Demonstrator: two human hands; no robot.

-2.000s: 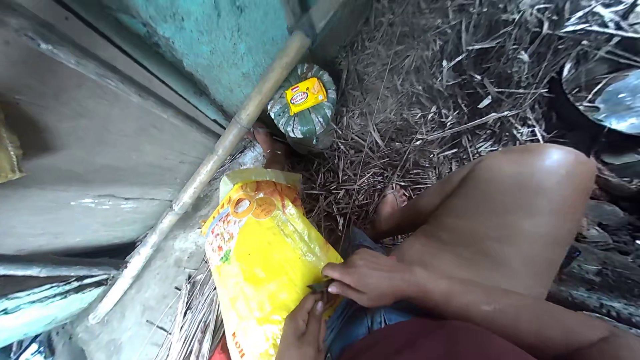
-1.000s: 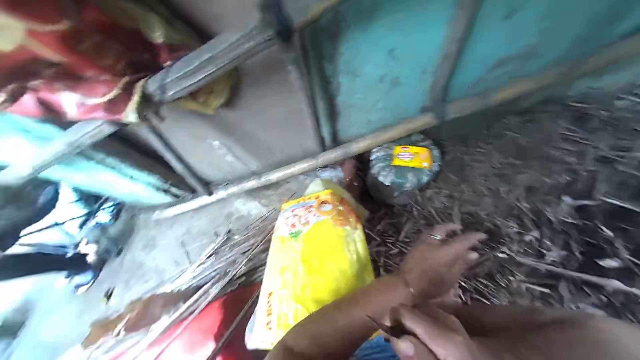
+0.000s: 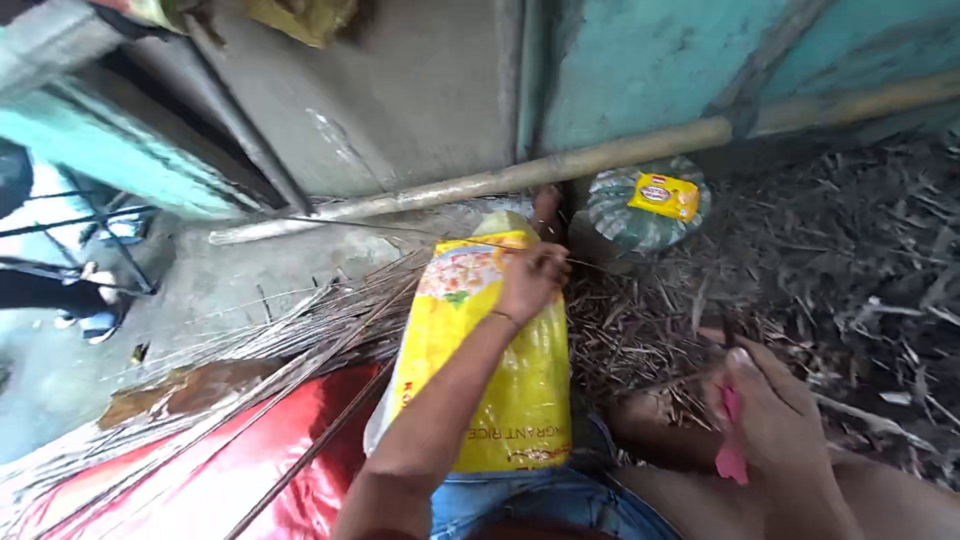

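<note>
My left hand (image 3: 534, 279) is closed around a thin dry stem (image 3: 375, 226) above the upper end of a yellow plastic rice sack (image 3: 517, 375), which lies over my leg. The stem runs out to the left, with a short end to the right of the hand. My right hand (image 3: 769, 401), at the right over the litter, grips a small dark tool, perhaps a knife; its blade is hard to make out. A pink strip (image 3: 730, 442) hangs from that hand. A bundle of thin dry stems (image 3: 300, 330) lies left of the sack.
A striped green round container or gourd (image 3: 645, 225) carries a yellow packet (image 3: 664, 196) beside a bamboo pole (image 3: 480, 180) at the wall's foot. Shredded plant litter (image 3: 787, 262) covers the ground at right. Red shiny material (image 3: 300, 450) lies under the stems. Another person's feet (image 3: 101, 300) show at far left.
My left hand has moved onto a stem above the sack, and my hands, together or crossed before, are now well apart. The view has turned towards the wall and the stems.
</note>
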